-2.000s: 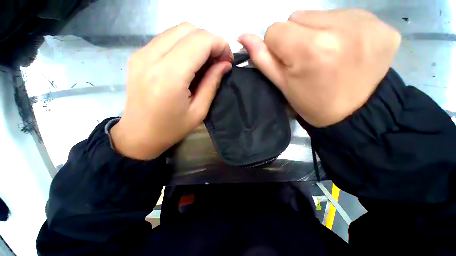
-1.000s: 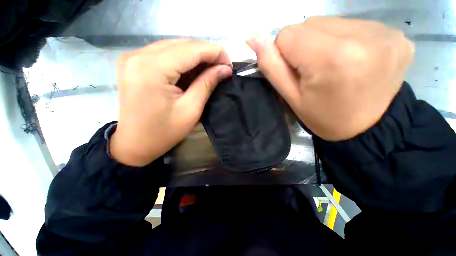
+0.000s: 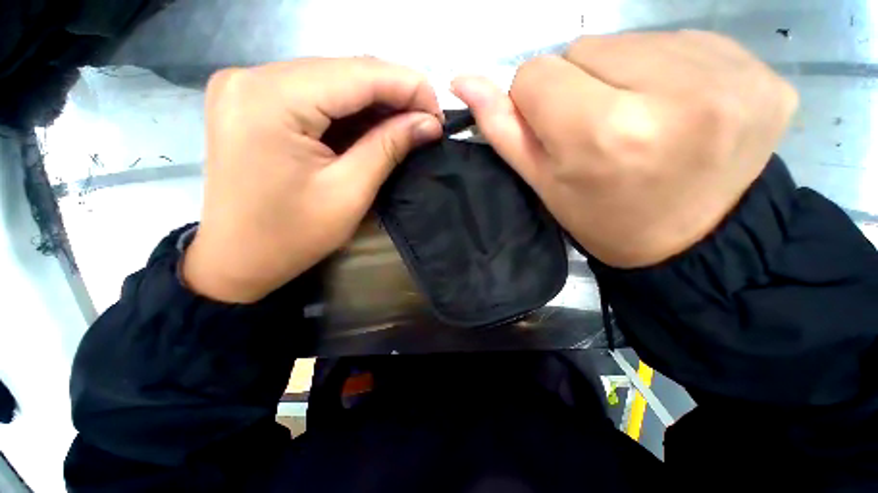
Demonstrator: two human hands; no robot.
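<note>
A small black fabric pouch (image 3: 481, 236) with a rounded lower end hangs over the near part of the table. My left hand (image 3: 298, 168) pinches its top edge between thumb and forefinger. My right hand (image 3: 645, 144) is curled beside the pouch's upper right, its thumb near the edge. A short black piece (image 3: 458, 121) spans the gap between the fingertips of both hands. No snips blade shows clearly now; what the right palm holds is hidden. A thin black cord (image 3: 606, 313) hangs below my right wrist.
A black heap (image 3: 58, 43) lies at upper left. The pale table (image 3: 125, 207) has dark thread bits along its left seam. A shiny brownish patch (image 3: 371, 289) covers the near edge. Yellow floor lines (image 3: 637, 409) show below right.
Compared with one second ago, the silvery blade no longer shows between the hands. My left hand has shifted slightly left and up, and my right thumb has moved left. The pouch has tilted a little.
</note>
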